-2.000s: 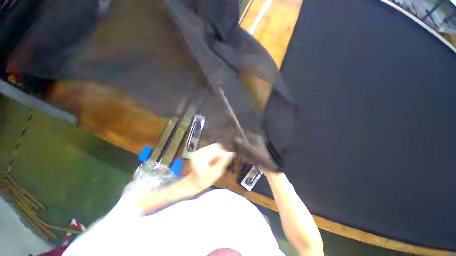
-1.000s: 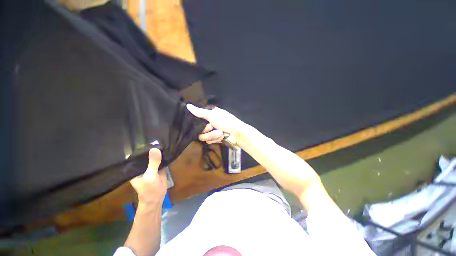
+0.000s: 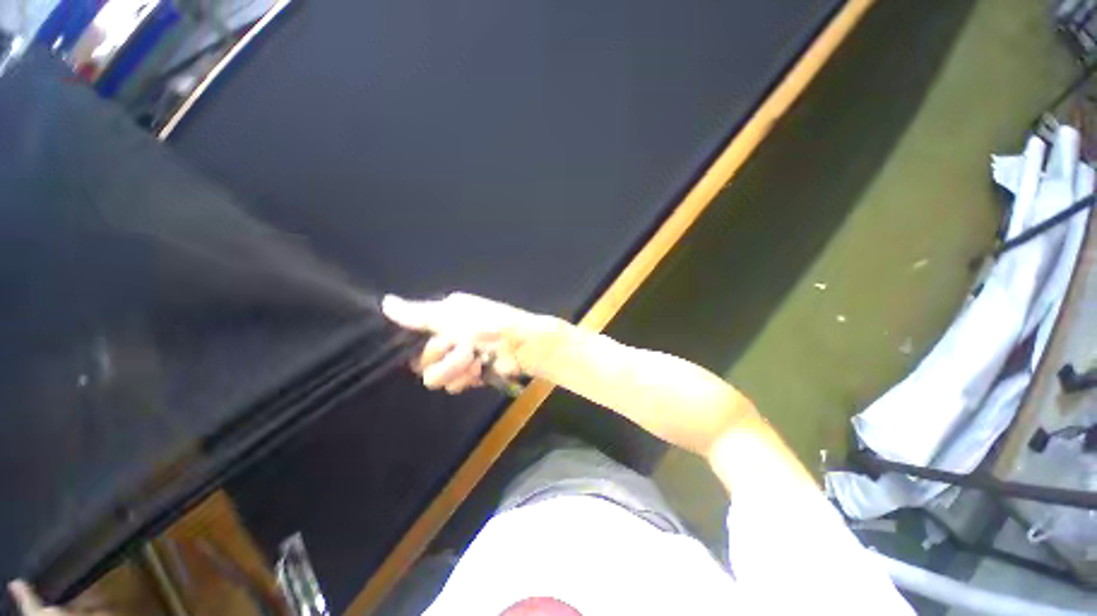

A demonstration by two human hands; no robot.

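A dark fabric sheet [image 3: 132,289] is stretched above the cloth lay [image 3: 481,132] on the table. My right hand [image 3: 463,343] pinches the sheet's corner near the middle of the view. A small, dark metallic thing shows under its curled fingers, too small to name. My left hand [image 3: 36,599] is at the bottom left corner, mostly cut off, with its thumb at the sheet's near edge. That edge runs taut between the two hands. A silver fabric weight [image 3: 298,580] lies near the table edge at the bottom, left of my body.
The table's light wood edge [image 3: 692,217] runs diagonally beside the green floor [image 3: 830,277]. Bare wood and metal rails [image 3: 166,575] show at the bottom left. White cloth [image 3: 950,397] hangs on a dark rack at the right. Blue and white items lie at the top left.
The view has swung to the right along the table. The hands have moved apart, stretching the sheet's edge over the lay. My left hand has gone to the bottom left corner.
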